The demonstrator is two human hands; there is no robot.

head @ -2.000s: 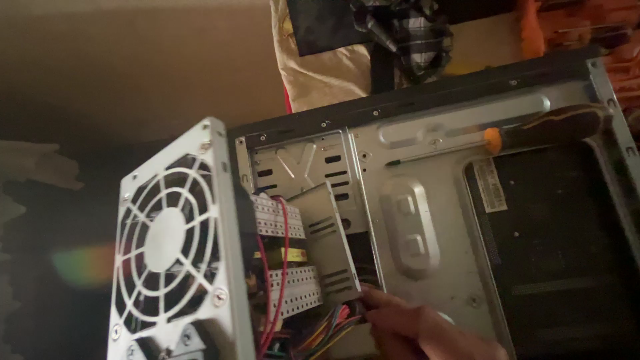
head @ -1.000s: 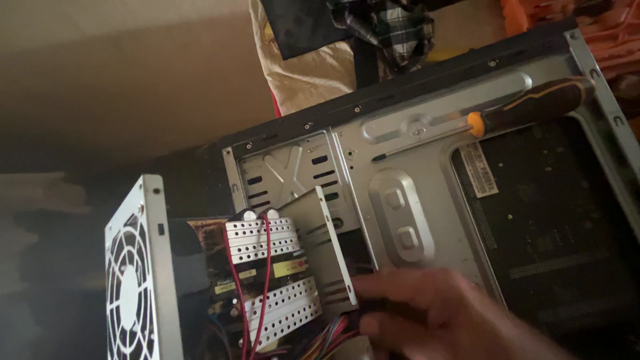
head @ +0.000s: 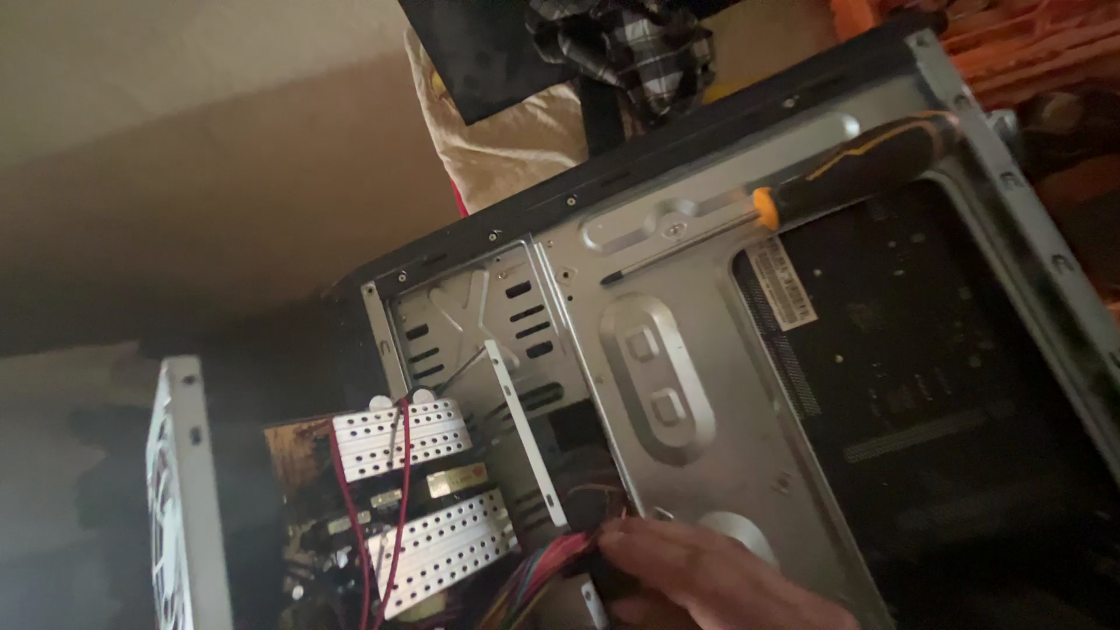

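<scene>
My right hand (head: 709, 573) comes in from the lower right, its fingertips at a bundle of coloured wires (head: 556, 560); whether they grip it cannot be told. Left of it lies an opened power supply's circuit board with perforated metal heatsinks (head: 446, 542) and thin red wires. The power supply's metal cover (head: 210, 499), with a white fan grille (head: 164, 516), stands upright at the far left. A thin metal flange (head: 525, 433) rises between the board and the computer case (head: 647, 481). My left hand is not in view.
A screwdriver (head: 766, 208) with a black and orange handle lies across the metal case panel. Past the case are a checked cloth (head: 643, 52), a beige cloth (head: 516, 140), a black sheet (head: 490, 61) and orange material (head: 1032, 52). A wall rises at the upper left.
My right hand has moved from the edge of the metal flange to the wire bundle. The fan cover has turned, its grille now seen nearly edge-on, and stands farther from the heatsinks.
</scene>
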